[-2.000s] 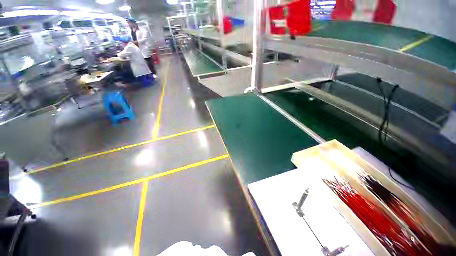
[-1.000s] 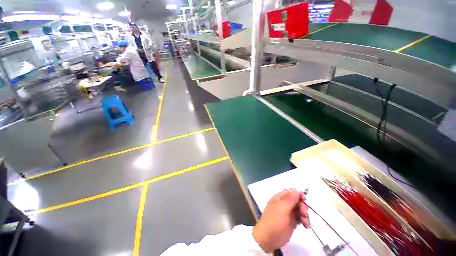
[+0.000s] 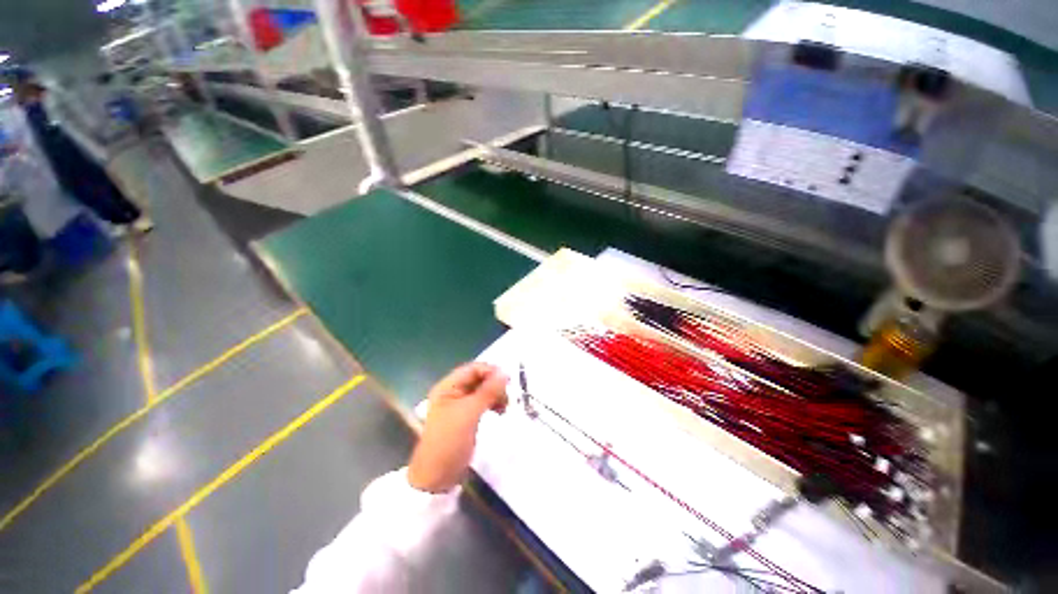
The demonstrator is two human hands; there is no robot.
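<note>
My left hand (image 3: 455, 420), in a white sleeve, is over the left end of the white work sheet (image 3: 522, 493). Its fingers are bent together beside a small grey metallic part (image 3: 527, 392); whether they pinch a wire end is too blurred to tell. A long thin red and black lead (image 3: 667, 493) runs from near that part across the sheet to the lower right, passing another small grey part (image 3: 603, 464). More grey parts and dark wires (image 3: 725, 557) lie at the sheet's lower edge. My right hand is not in view.
A long cream tray (image 3: 540, 288) behind the sheet holds red wires (image 3: 673, 371) and black wires (image 3: 743, 354) with white connectors. A dark round part (image 3: 821, 487) is by its front edge. A fan (image 3: 954, 253) and amber bottle (image 3: 896, 339) stand behind. A person (image 3: 70, 163) is far left.
The view has turned right, bringing the fan, the tray's right end and more of the sheet into view. My left hand, absent at first, now sits at the sheet's left end.
</note>
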